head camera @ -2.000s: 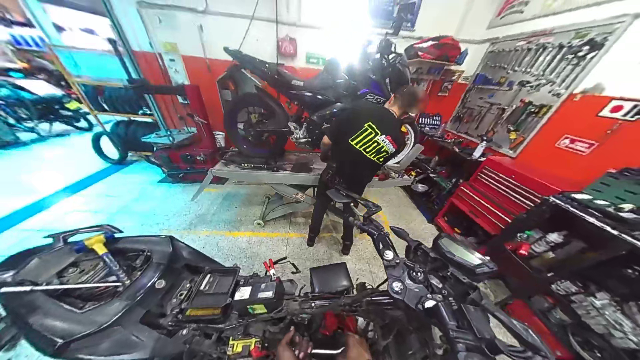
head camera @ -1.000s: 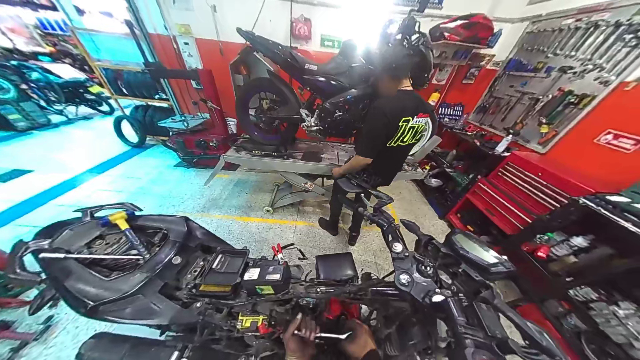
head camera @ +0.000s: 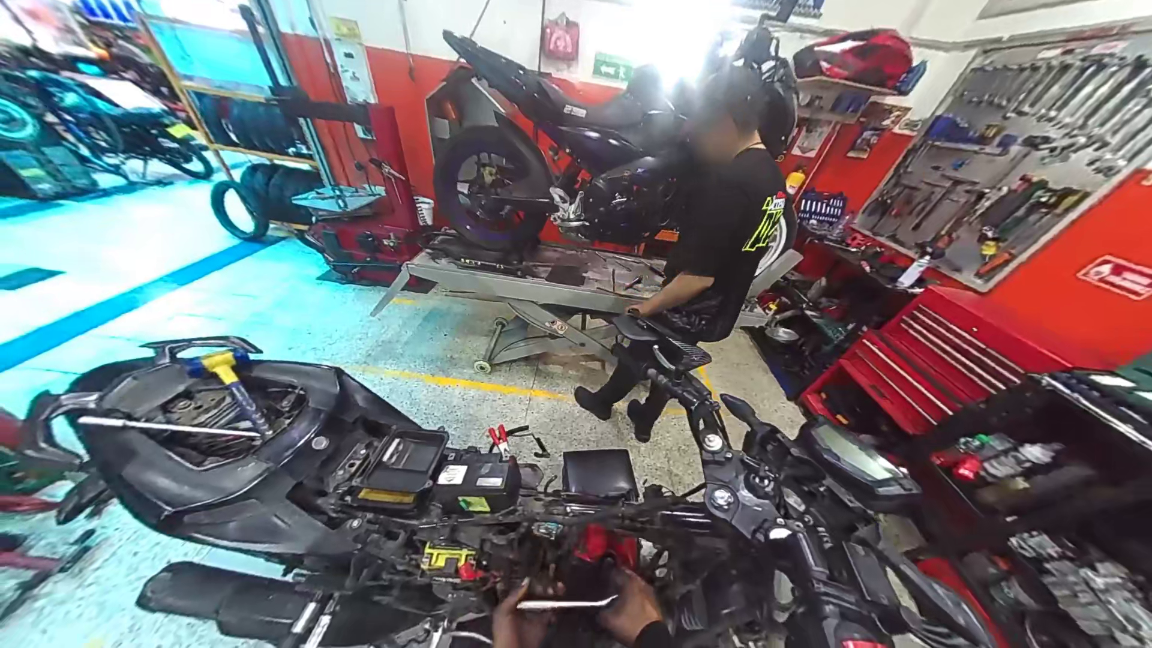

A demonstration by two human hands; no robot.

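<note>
A partly stripped motorcycle (head camera: pixel 360 504) stretches below me from its tail at the left to its handlebar at the right. Low in the middle, over its open frame, my left hand (head camera: pixel 522 616) grips the left end of a slim metal tool (head camera: pixel 567 604), perhaps a wrench. My right hand (head camera: pixel 634 601) is at the tool's other end, just below a red cloth or part (head camera: pixel 605 545); its fingertips are partly hidden. Left of my hands is a yellow part (head camera: pixel 447 558) in the frame. A black battery (head camera: pixel 474 481) sits above it. A mallet (head camera: pixel 232 391) and a long metal rod (head camera: pixel 166 427) lie on the tail.
A person in a black T-shirt (head camera: pixel 715 216) is beyond the handlebar, beside another motorcycle (head camera: pixel 594 153) on a lift table (head camera: pixel 540 286). A red tool chest (head camera: pixel 936 360) and a dark shelf unit (head camera: pixel 1080 396) stand at the right. Red-handled clamps (head camera: pixel 499 439) show past the battery.
The person in black has moved right along the lift and is lower, with knees bent. Both my hands remain low over the frame at the metal tool. The view has turned somewhat.
</note>
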